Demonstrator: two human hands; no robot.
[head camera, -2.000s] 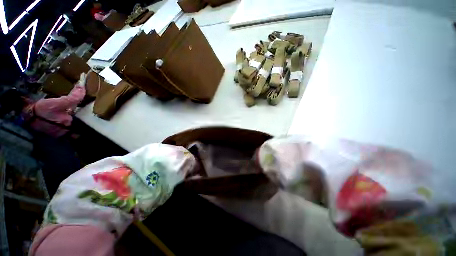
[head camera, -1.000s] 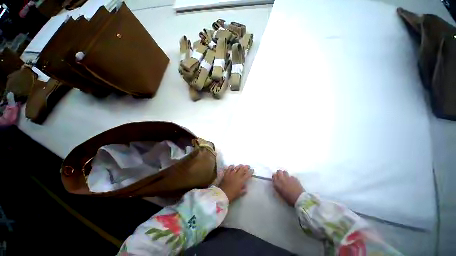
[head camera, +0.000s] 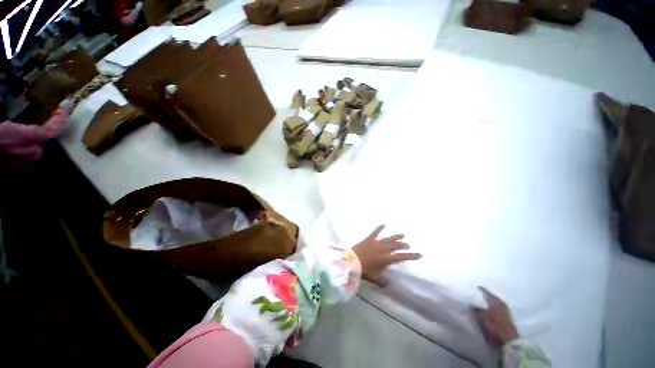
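Note:
A white tissue sheet (head camera: 445, 208) lies on top of a flat white stack in front of me. My left hand (head camera: 384, 255) rests flat on its near edge, fingers spread. My right hand (head camera: 495, 320) is blurred at the near edge, closed on the tissue, which is creased and raised between my hands. A brown handbag (head camera: 208, 255) stands open at left, beside my left sleeve, with white crumpled stuffing (head camera: 183, 224) inside.
Upright brown bags (head camera: 226, 104) and a heap of rolled khaki straps (head camera: 330, 122) lie beyond. Dark unfilled bags (head camera: 639, 180) are at the right edge. Another white stack (head camera: 373, 32) and more brown bags (head camera: 495, 14) are at the back. A person's pink sleeve (head camera: 32, 135) shows at far left.
The stuffed bag has left my arms and stands at left. My hands have moved onto the white stack; since the last frame, the right hand has moved rightward and the near edge has lifted.

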